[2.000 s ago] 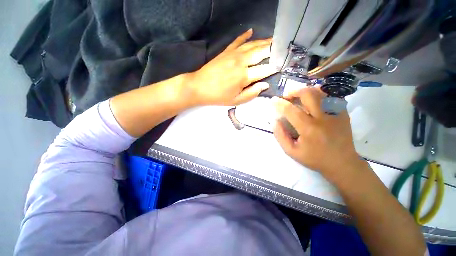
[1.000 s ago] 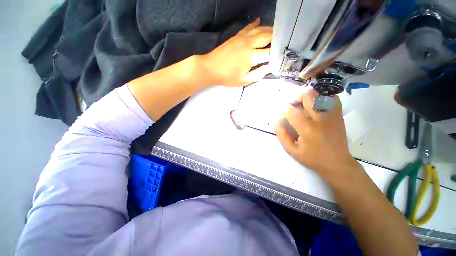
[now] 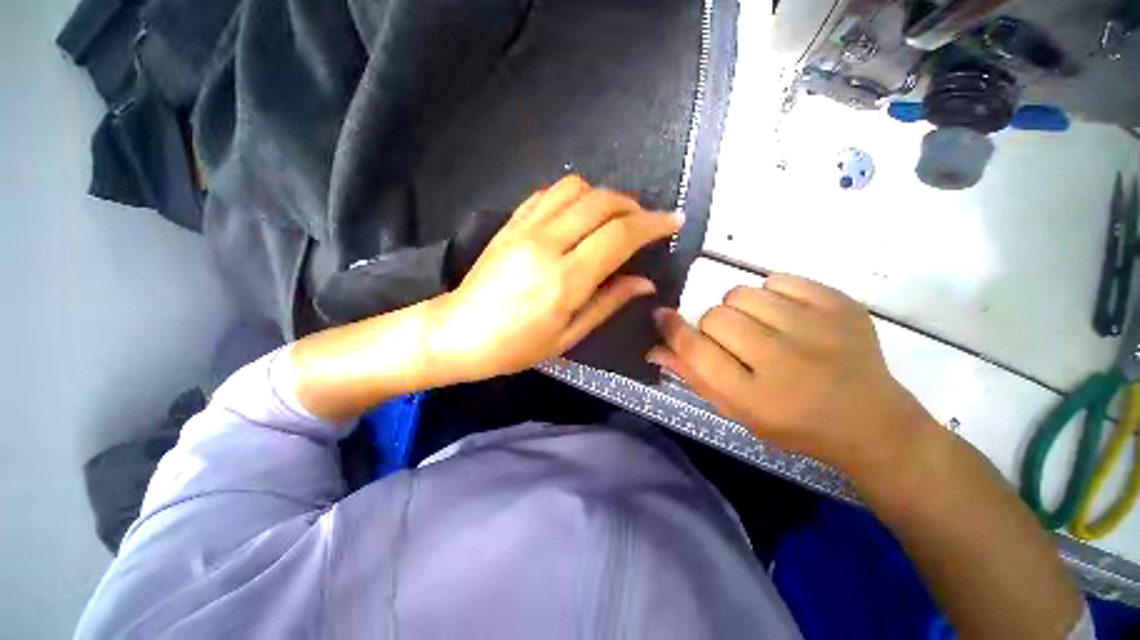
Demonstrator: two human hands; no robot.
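Note:
The dark grey garment (image 3: 500, 113) lies on the left part of the white bed, left of the sewing machine. Its straight right edge carries a zipper (image 3: 695, 125) with a pale toothed line and a smooth dark band beside it. My left hand (image 3: 531, 294) lies on the garment with its fingers spread, fingertips near the zipper's lower part. My right hand (image 3: 800, 363) is curled at the garment's lower right edge, its thumb and finger closed on the dark fabric there. The presser foot (image 3: 848, 81) is away from the fabric, at the upper right.
A grey knob (image 3: 956, 156) with blue pieces stands right of the presser foot. A pale disc (image 3: 855, 168) sits in the bed. Black snips (image 3: 1113, 269) and green-and-yellow scissors (image 3: 1060, 456) lie at right. A ruler strip (image 3: 775, 453) runs along the front edge; blue bins (image 3: 390, 431) are below.
The garment edge has come out from under the machine head towards me, showing the zipper. My left hand has moved down on the fabric, and my right hand has left the needle area for the garment's lower edge.

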